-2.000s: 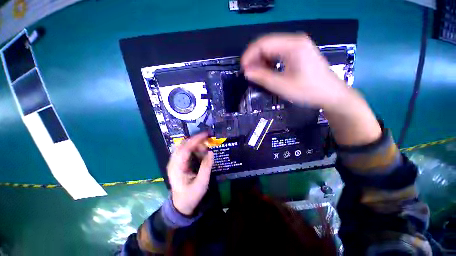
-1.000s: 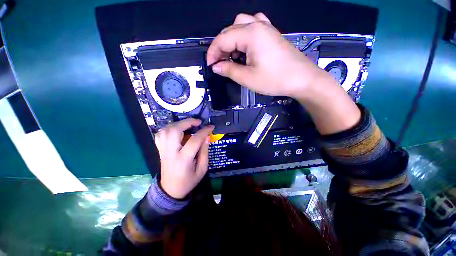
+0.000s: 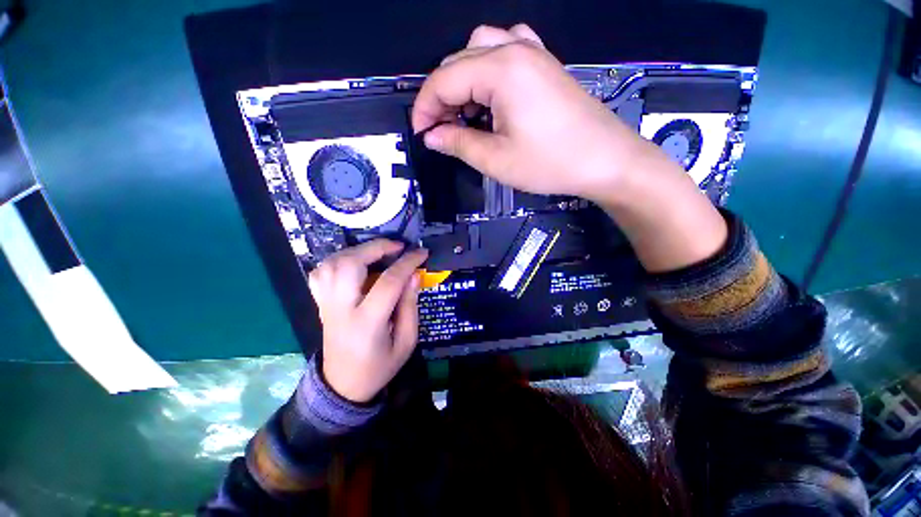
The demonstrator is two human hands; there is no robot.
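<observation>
The open laptop (image 3: 485, 242) lies on a black mat (image 3: 242, 45), internals up. My right hand (image 3: 525, 121) is above its middle, thumb and fingers pinching the upper edge of a black sticker (image 3: 441, 182) that hangs over the area between the fans. My left hand (image 3: 366, 313) is at the battery's left edge, fingertips close together beside an orange-yellow tab (image 3: 434, 277); whether they grip anything is hidden. A memory module (image 3: 527, 261) with a white label lies tilted on the board's lower middle. The left fan (image 3: 343, 178) is uncovered; my right forearm is near the right fan (image 3: 677, 143).
A white release liner (image 3: 76, 303) with black rectangles lies left of the mat on the green bench (image 3: 151, 182). A dark cable-like line (image 3: 858, 172) runs down the right side. The wearer's dark hair covers the bottom middle.
My view has moved closer over the laptop. My right hand moved left and came to a pinch on the black sticker's edge. My left hand closed in by the orange-yellow tab; little changed in the last second.
</observation>
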